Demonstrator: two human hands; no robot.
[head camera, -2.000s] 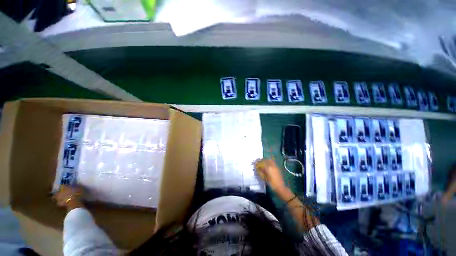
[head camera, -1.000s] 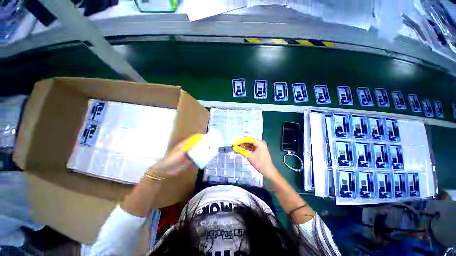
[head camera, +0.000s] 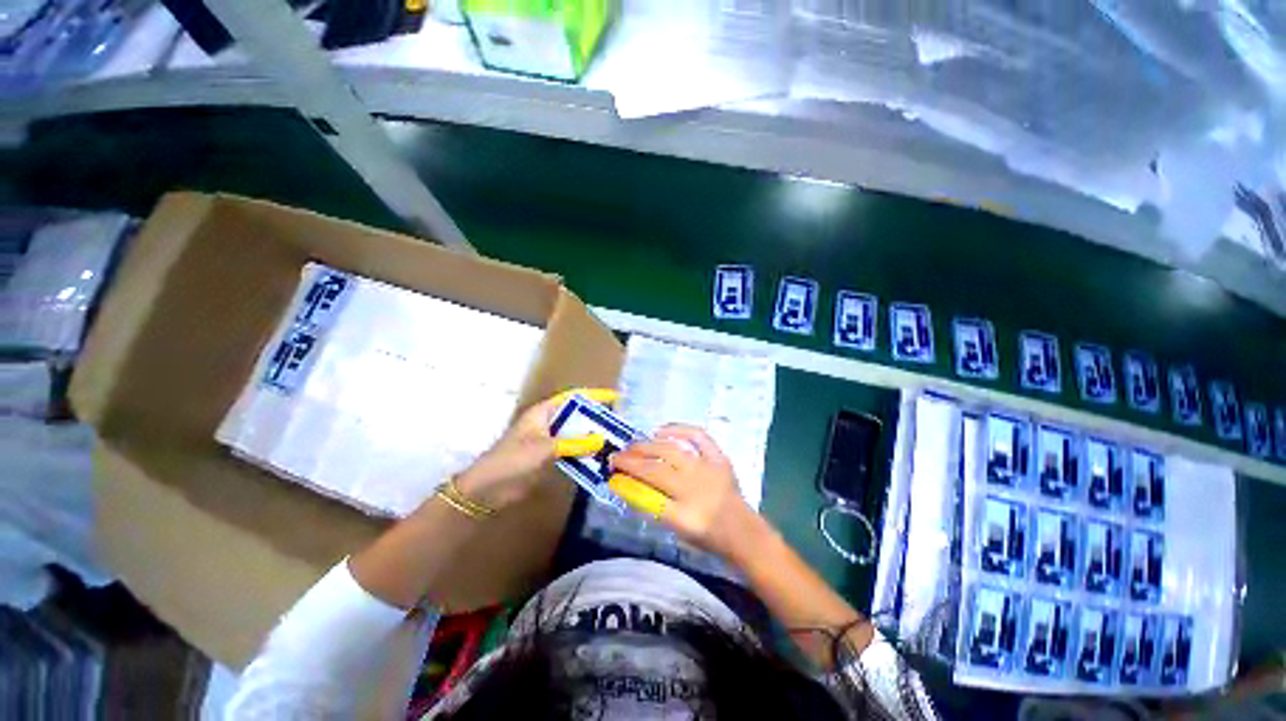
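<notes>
An electronic module (head camera: 598, 440) with a blue-white border and dark centre is held tilted between my hands, over the near left part of the small-parts tray (head camera: 712, 387). My left hand (head camera: 543, 444), with yellow finger cots, grips its left side. My right hand (head camera: 684, 486), also with yellow finger cots, has its fingers on the module's face and right edge. My fingers cover part of the module. I cannot tell whether my right fingers hold a small part. The carton (head camera: 585, 345) at the left contains a blister tray (head camera: 409, 380) with a few modules at its left edge.
Spaced modules lie in a row on the green conveyor belt (head camera: 635, 211). A black mobile phone (head camera: 850, 459) with a looped cord lies right of the small-parts tray. Stacked filled trays (head camera: 1199, 563) are at the right. A green-and-white box (head camera: 543, 35) is on the upper shelf.
My left hand first reached into the carton, then brought a module over the small-parts tray. The module now shows its dark-centred face, and my right hand has come onto it. The view has shifted.
</notes>
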